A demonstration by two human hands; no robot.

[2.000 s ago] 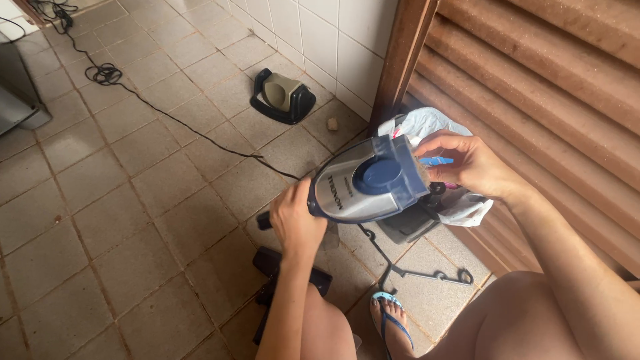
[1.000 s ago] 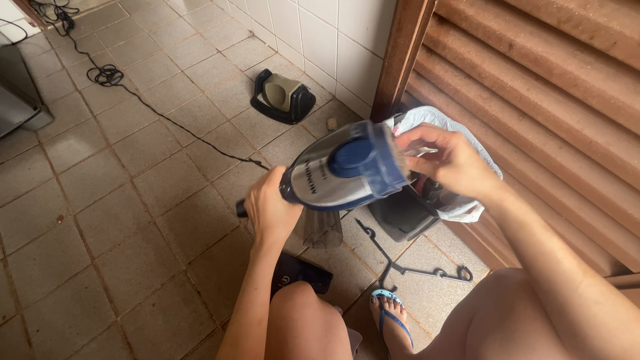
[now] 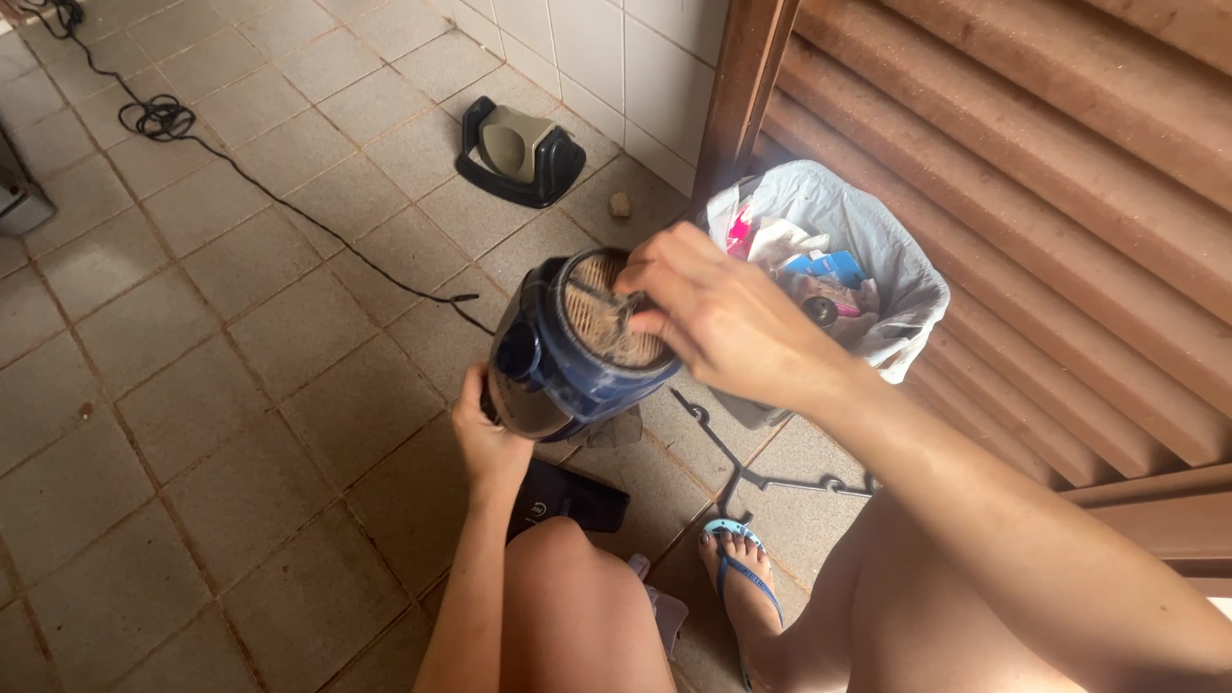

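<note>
My left hand (image 3: 491, 433) holds the blue and silver body of a Mondial handheld vacuum cleaner (image 3: 568, 356) from below and the side. Its round open end, with a dusty slatted grille (image 3: 604, 313), is tilted up toward me. The fingertips of my right hand (image 3: 688, 298) pinch a tuft of grey lint (image 3: 624, 310) at the grille. Just beyond that hand stands a waste bin lined with a white plastic bag (image 3: 890, 241), holding crumpled wrappers and a blue packet (image 3: 833, 268).
A black and beige vacuum part (image 3: 520, 154) lies by the tiled wall (image 3: 664, 67). A black cord (image 3: 308, 217) runs across the floor. A black plastic hanger (image 3: 751, 476) lies near my foot in a flip-flop (image 3: 741, 568). A brown louvred door (image 3: 1011, 192) rises at the right.
The vacuum body has turned in my left hand, so its open grille now faces me. My right hand has moved from beside the bin's opening onto the grille.
</note>
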